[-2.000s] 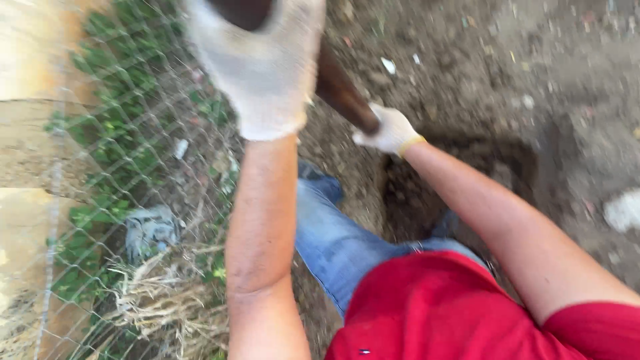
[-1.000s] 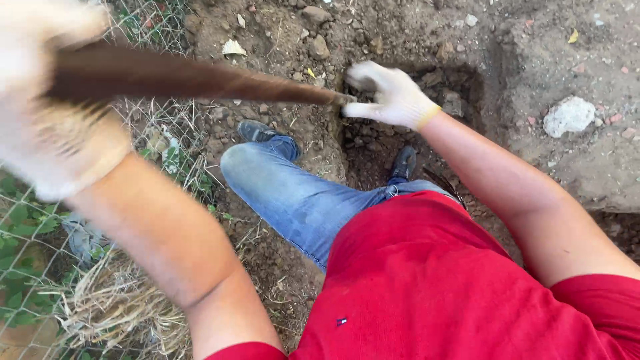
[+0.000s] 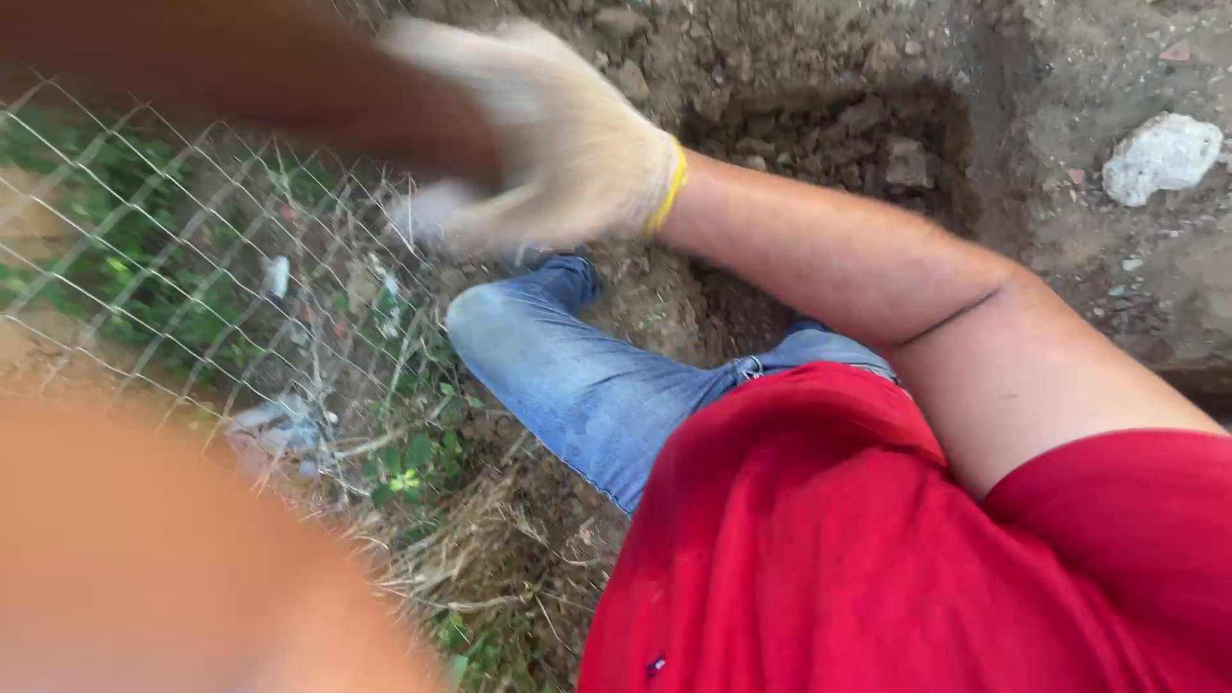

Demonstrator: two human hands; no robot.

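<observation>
A thick brown wooden handle [image 3: 318, 96], badly blurred, runs from the top left edge toward the middle. My right hand [image 3: 568, 144], in a whitish work glove with a yellow cuff, is around the handle's near end, its thumb and fingers on either side. The handle's far part is outside the frame, so any tool head is hidden. Of my left arm only a large blurred part [image 3: 173, 558] shows at the lower left; the left hand is out of the frame. Beneath the right forearm lies a dug hole [image 3: 828, 144] with loose clods in it.
A chain-link fence [image 3: 192, 260] with green plants behind it runs along the left. Dry stalks [image 3: 462, 549] lie beside my bent leg in jeans [image 3: 577, 375]. A whitish rock [image 3: 1163, 159] rests on the soil at the right. A pale crumpled scrap [image 3: 279, 428] is by the fence.
My right hand has moved left, away from over the hole, with the handle's end. The gloved left hand, seen on the handle in both earlier frames, has gone out of view.
</observation>
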